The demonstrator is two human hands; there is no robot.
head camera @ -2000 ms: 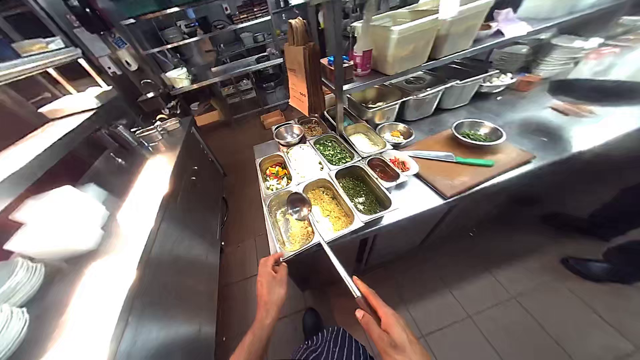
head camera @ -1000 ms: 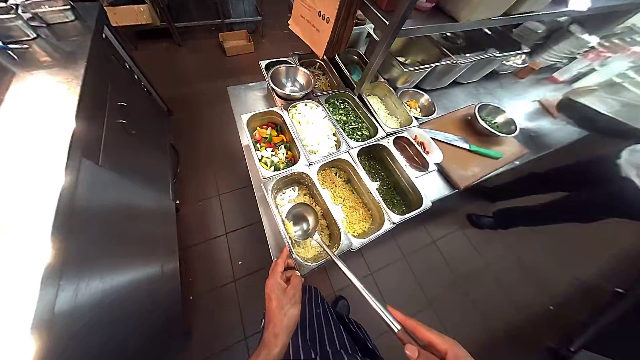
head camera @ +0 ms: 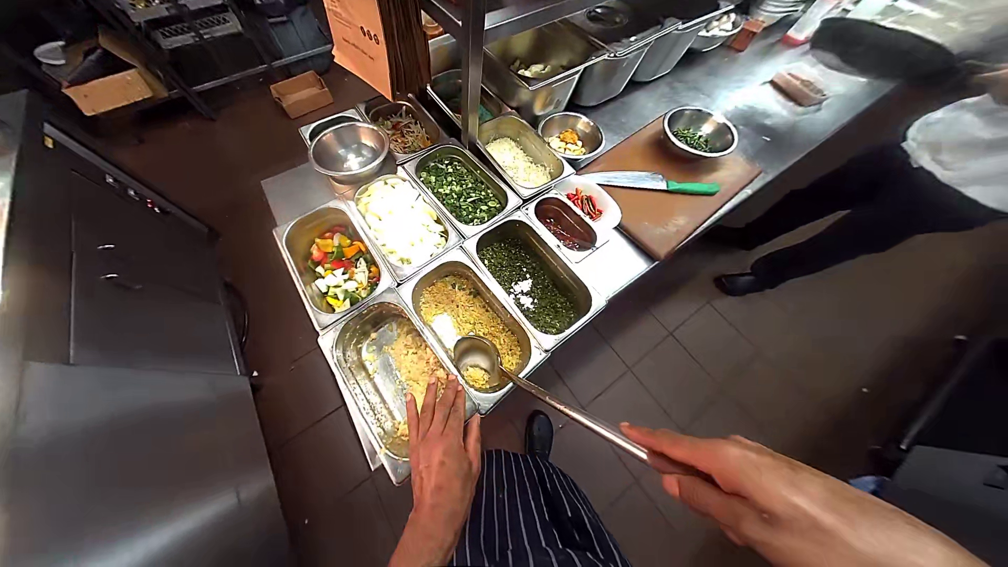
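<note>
My right hand (head camera: 709, 472) grips the handle of a long metal ladle (head camera: 477, 358). The bowl of the ladle lies in the front end of a steel pan of yellow minced food (head camera: 465, 311), with some of that food inside it. My left hand (head camera: 441, 441) rests, fingers extended, on the front rim of the neighbouring steel pan (head camera: 346, 370), which holds a thinner layer of pale yellow minced food. To the right is a pan of dark green chopped herbs (head camera: 535, 276). Behind stand pans of diced peppers (head camera: 342, 268), white chopped pieces (head camera: 400, 220) and sliced green onions (head camera: 461, 189).
A kitchen knife with a green handle (head camera: 693, 188) and a steel bowl of green pieces (head camera: 701, 132) lie on a brown cutting board (head camera: 669, 220). A metal shelf post (head camera: 472, 79) rises behind the pans. Another person (head camera: 858, 189) stands at the right beside the counter.
The ladle has moved from the leftmost front pan into the pan to its right, still in my right hand. My left hand stays near the leftmost pan's front edge. The view is nearer the pans than at first.
</note>
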